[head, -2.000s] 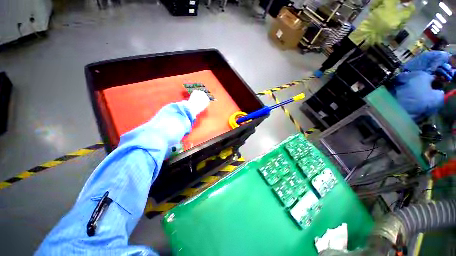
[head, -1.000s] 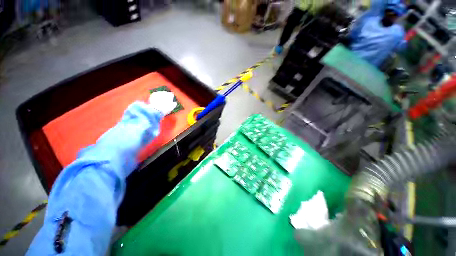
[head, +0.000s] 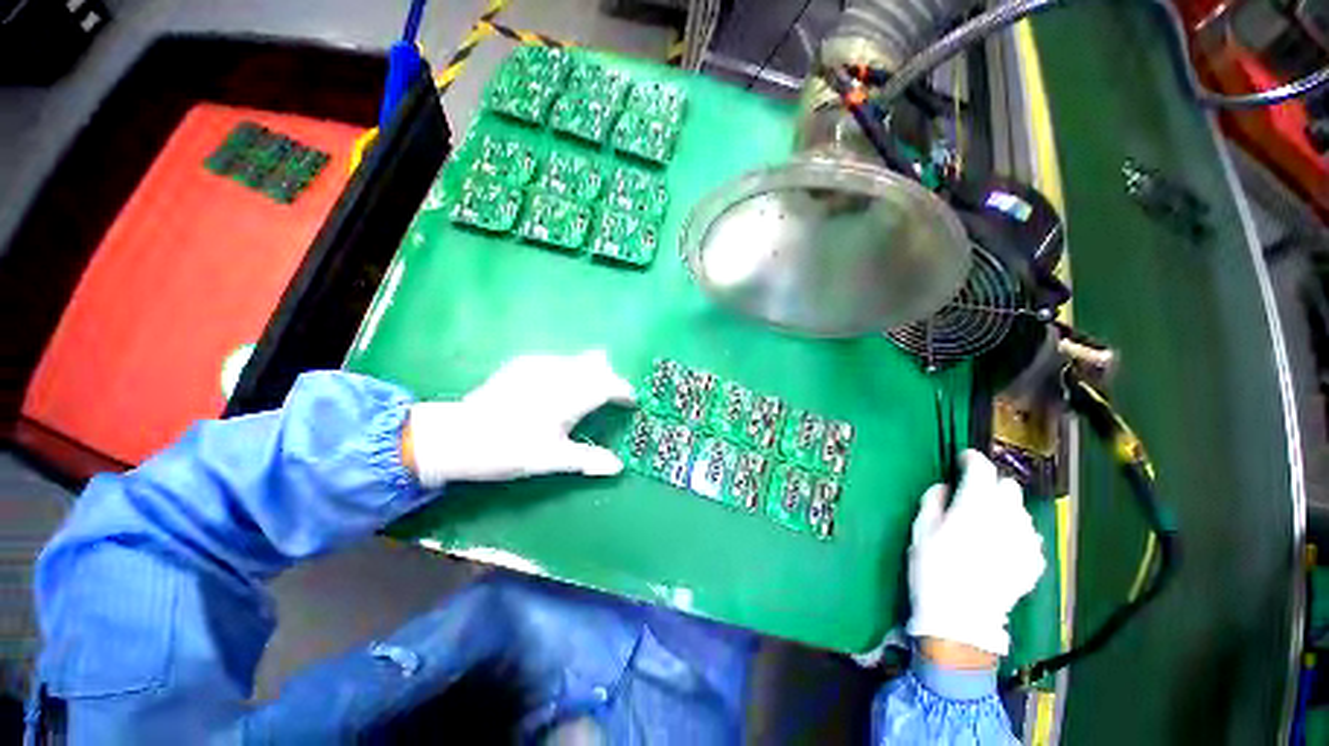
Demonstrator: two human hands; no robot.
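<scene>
A green PCB panel [head: 741, 449] lies flat on the green mat [head: 583, 332] in front of me, its face with dark and white parts up. My left hand [head: 532, 420], white-gloved, is at the panel's left end with thumb and fingers apart; whether it touches the edge is hard to tell. My right hand [head: 977, 554], white-gloved, is right of the panel, closed on black tweezers [head: 949, 430] that point away from me. More panels [head: 569, 153] lie grouped at the far left of the mat.
A black-edged bin [head: 350, 204] with red-orange inside holds a PCB panel [head: 268, 161] at left. A round fume hood [head: 826, 248] hangs over the mat's far right, beside a black fan [head: 962, 309]. A soldering stand [head: 1025, 430], a cable and the green conveyor [head: 1166, 292] are at right.
The view has swung right. My left hand has left the panel in the bin and come back over the mat to the near panel. My right hand now shows with tweezers.
</scene>
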